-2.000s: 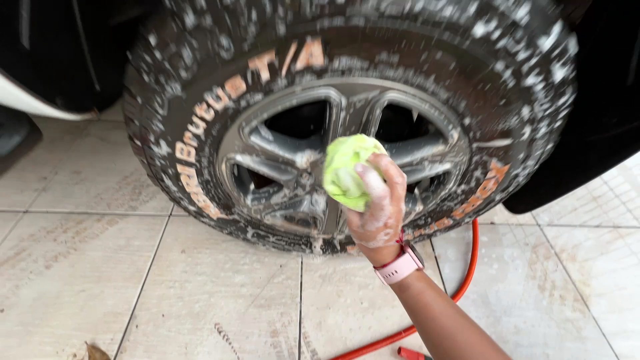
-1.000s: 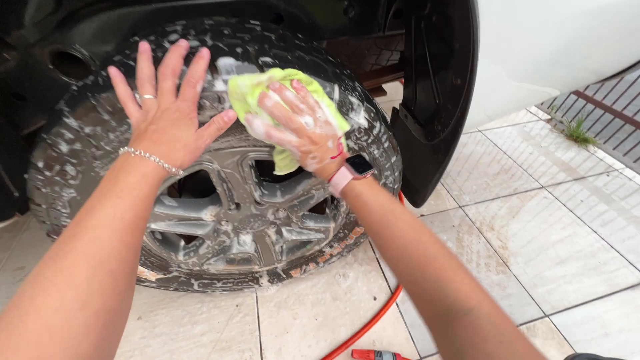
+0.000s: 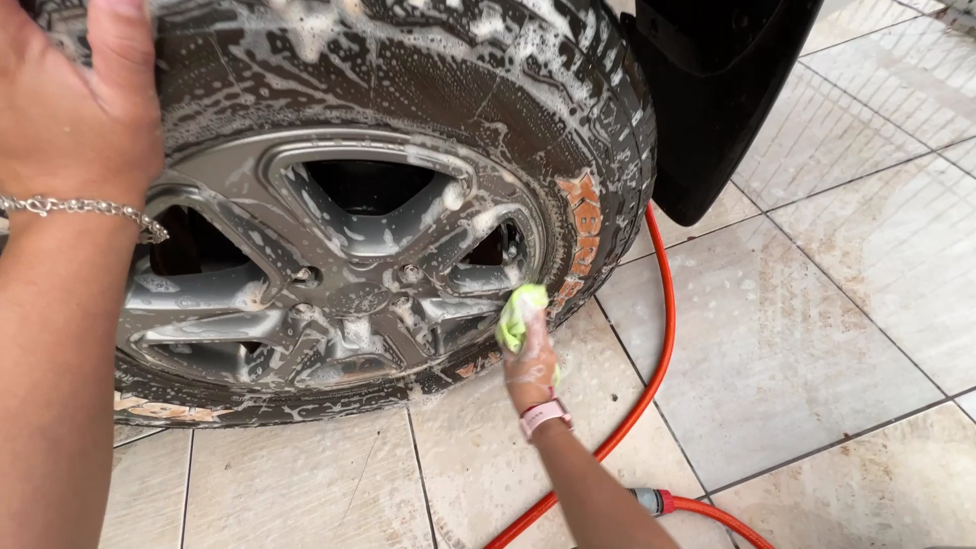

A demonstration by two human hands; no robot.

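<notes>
My right hand (image 3: 531,362), soapy and with a pink watch band at its wrist, grips a bunched yellow-green cloth (image 3: 523,316). The cloth is at the lower right of the wheel, where the grey alloy rim (image 3: 358,299) meets the tire sidewall. White suds cover much of the black tire (image 3: 457,91), which has raised orange letters. At the upper left, my left hand (image 3: 84,114) lies against the tire with a chain bracelet at its wrist; its thumb is spread and its fingertips are out of view. Nothing shows in that hand.
A black mud flap (image 3: 709,107) hangs right of the tire. An orange hose (image 3: 662,335) runs from behind the tire across the floor, and a grey and red hose connector (image 3: 652,500) lies near my right forearm. Light floor tiles (image 3: 808,351) carry brown marks.
My right hand has moved with the cloth from the top of the tire down to its lower right side. The left hand stays by the upper tire. The view is now closer to the wheel.
</notes>
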